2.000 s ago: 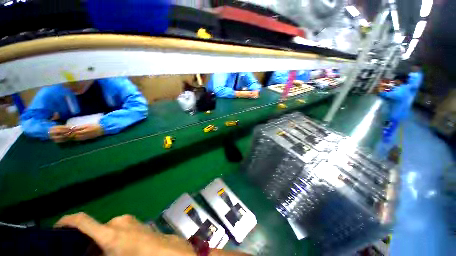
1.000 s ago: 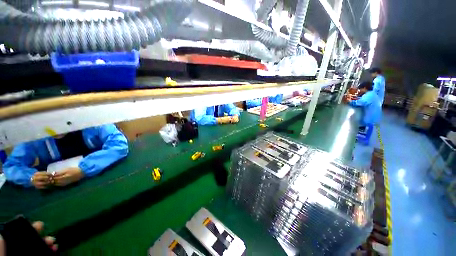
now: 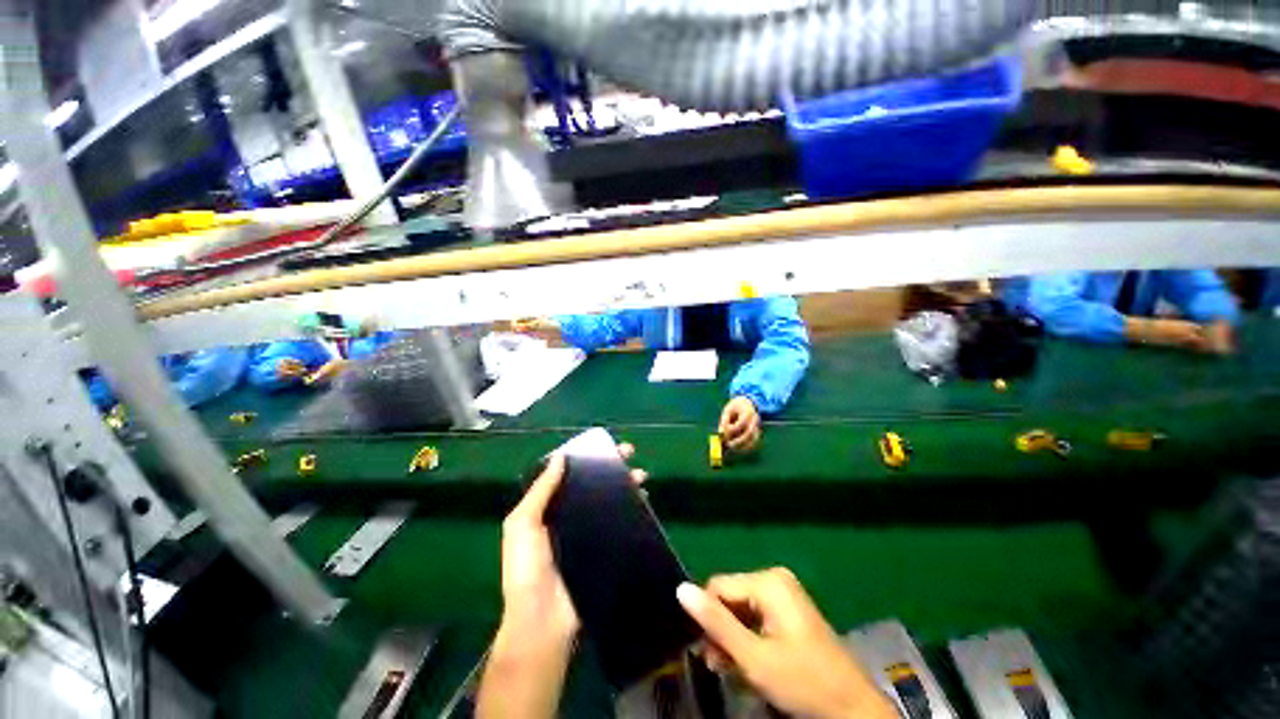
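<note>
A black phone-size unit (image 3: 612, 569) is upright in front of me, its glossy black face towards me and a pale glare at its top end. My left hand (image 3: 534, 590) holds it along the left edge. My right hand (image 3: 786, 639) touches its lower right edge with thumb and fingers. Whether it is a loose screen or a joined phone I cannot tell. Silver phone housings (image 3: 1000, 677) with black and orange parts lie at the bottom right. Another housing (image 3: 389, 677) lies at the lower left, and part of one shows below the black unit.
Narrow grey plates (image 3: 371, 539) lie beyond at left. Small yellow parts (image 3: 894, 450) line the belt's far edge. A white post (image 3: 169, 407) and machine (image 3: 56, 492) stand at left. Stacked trays (image 3: 1218, 597) are at right. Workers in blue sit opposite; one hand (image 3: 740, 424) touches a yellow part.
The view has swung left from the stacked trays. The black unit, at the lower left edge before, is now central and upright. My right hand is now at its edge.
</note>
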